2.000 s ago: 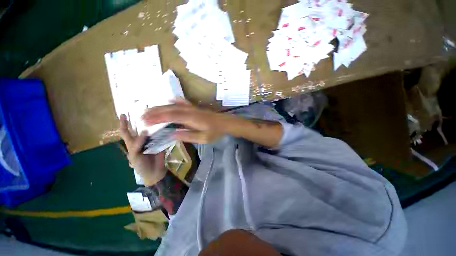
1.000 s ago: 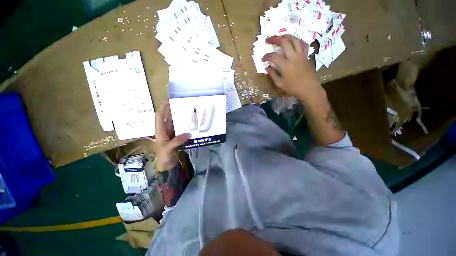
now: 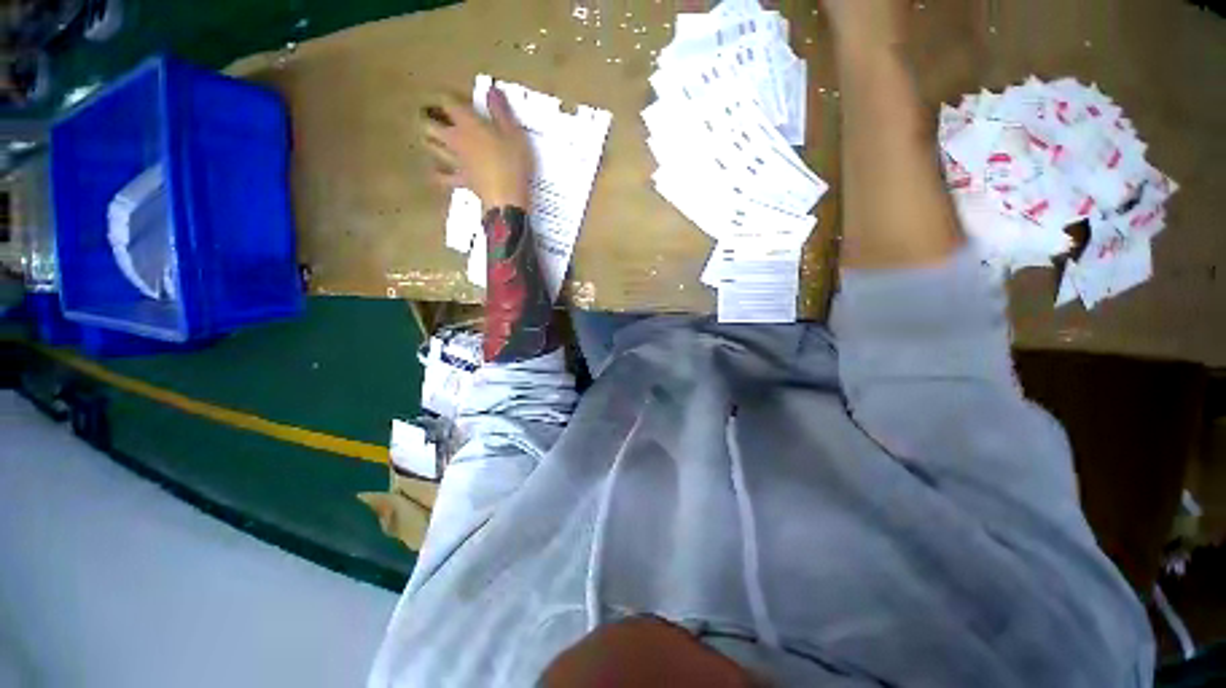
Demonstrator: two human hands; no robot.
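My left hand [image 3: 481, 145] lies over the upper left part of the instruction leaflets [image 3: 571, 168], fingers spread; whether it grips a sheet cannot be told. The leaflets lie somewhat uneven at the left of the bench. My right forearm reaches up past the cards; my right hand is cut off by the top edge. White printed cards [image 3: 740, 148] lie fanned in an overlapping column at the middle. A heap of small packets with red print [image 3: 1049, 175] lies at the right. No retail box shows in either hand.
The cardboard-covered bench [image 3: 370, 161] runs across the view. A blue plastic tote [image 3: 229, 202] with a whitish item inside is at far left. White box stock [image 3: 417, 448] is low at the left. A dark brown carton [image 3: 1102, 444] is below right.
The box held in my left hand is out of sight. My left hand has moved onto the leaflets. My right hand has left the packets and gone out past the top edge. The view has shifted left.
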